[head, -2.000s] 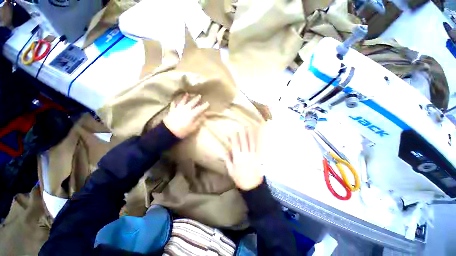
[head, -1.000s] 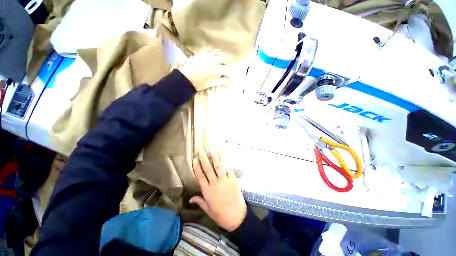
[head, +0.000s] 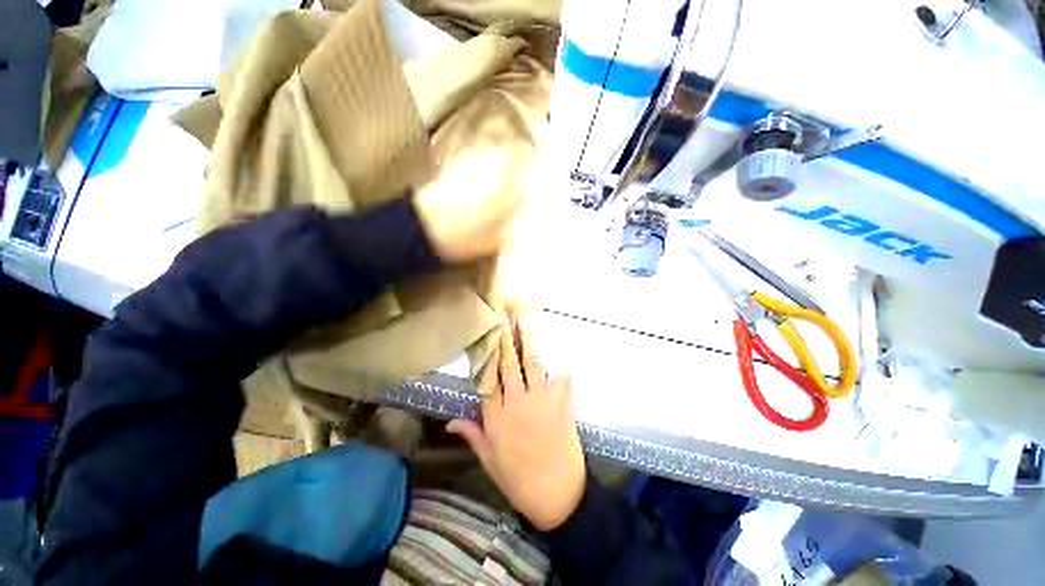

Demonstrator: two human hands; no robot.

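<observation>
Tan garment cloth (head: 361, 109) lies bunched on the white table left of the sewing machine head, with part hanging over the front edge. My left hand (head: 479, 204) is on the cloth near the needle area; it is blurred and washed out by glare, so its fingers cannot be made out. My right hand (head: 529, 429) lies at the table's front edge, fingers extended and pressing on the cloth's corner, thumb apart. The white sewing machine (head: 871, 229) marked "JACK" stands to the right. Its presser foot area is lost in glare.
Red-handled snips (head: 783, 395) and a yellow-handled tool (head: 827, 349) lie beside the machine. White scraps (head: 922, 418) are heaped right of them. A ruler strip (head: 733, 464) runs along the front edge. A clear bag (head: 837, 549) is below. A second machine (head: 126, 218) stands left.
The view has moved closer to the machine. The cloth is more bunched, with a corner now under my right fingertips. My left hand has shifted slightly down over the cloth.
</observation>
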